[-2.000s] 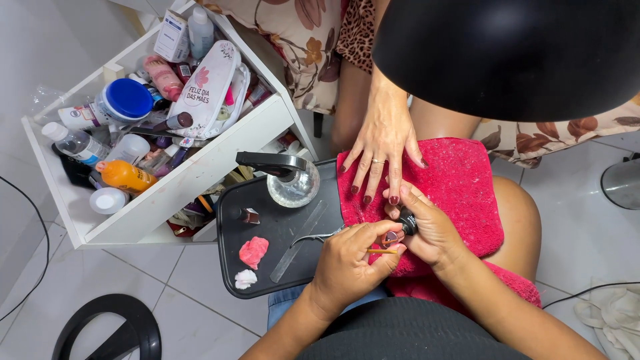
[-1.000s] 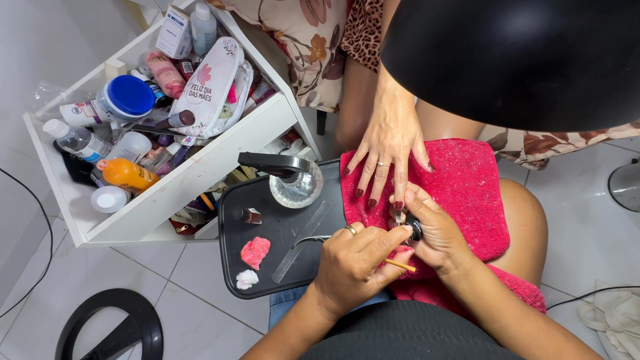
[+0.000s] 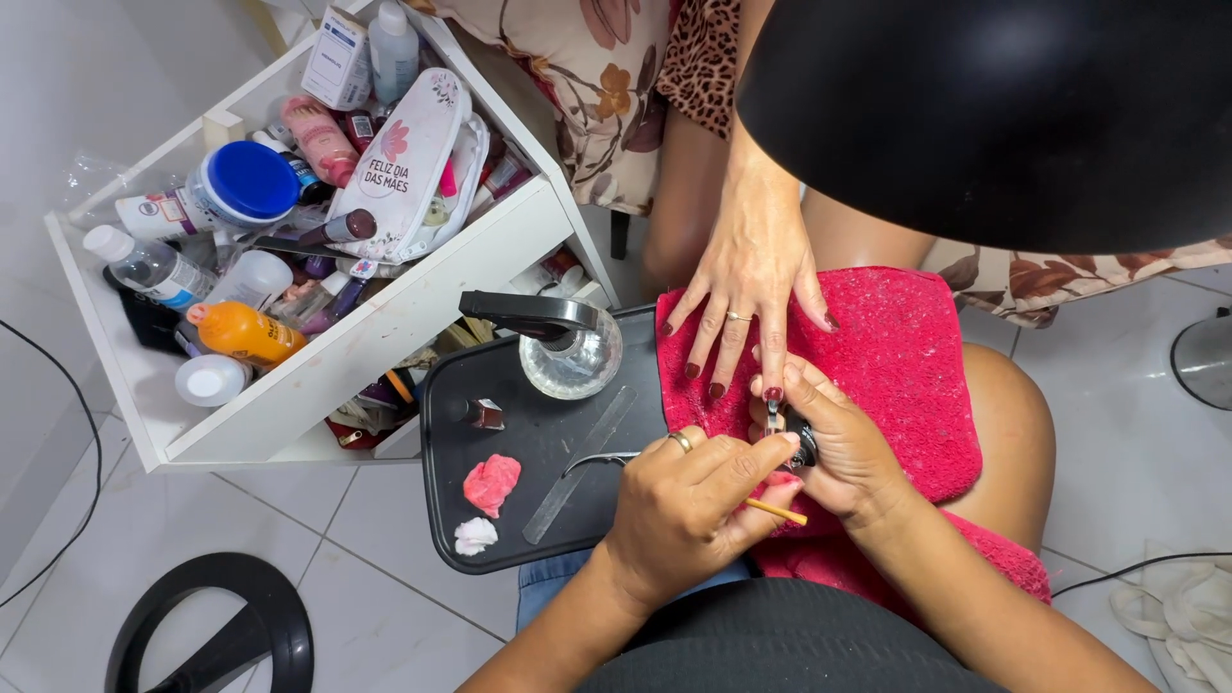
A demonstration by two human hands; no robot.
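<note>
My left hand (image 3: 679, 505) pinches a nail polish brush (image 3: 773, 414), whose bristles touch a dark red fingernail of another person's hand (image 3: 756, 260). A thin wooden stick (image 3: 776, 511) also pokes out from its fingers. In my right hand (image 3: 847, 443) is a small bottle with a black part (image 3: 801, 436), largely hidden by the fingers; the thumb and a finger steady the other person's fingertip. That person's hand rests palm down with fingers spread on a red towel (image 3: 895, 356), and wears a ring.
A black tray (image 3: 448, 404) holds a clear pump bottle (image 3: 570, 356), a transparent nail file (image 3: 580, 464), a metal tool, a small dark bottle (image 3: 484, 414), and pink and white cotton (image 3: 492, 484). A white drawer (image 3: 385, 337) full of bottles stands left. A black lamp shade (image 3: 991, 125) overhangs the upper right.
Two seconds ago the left hand was lower, at the bottle in my right hand; now the brush is on the other person's nail. The other person's fingers have shifted slightly.
</note>
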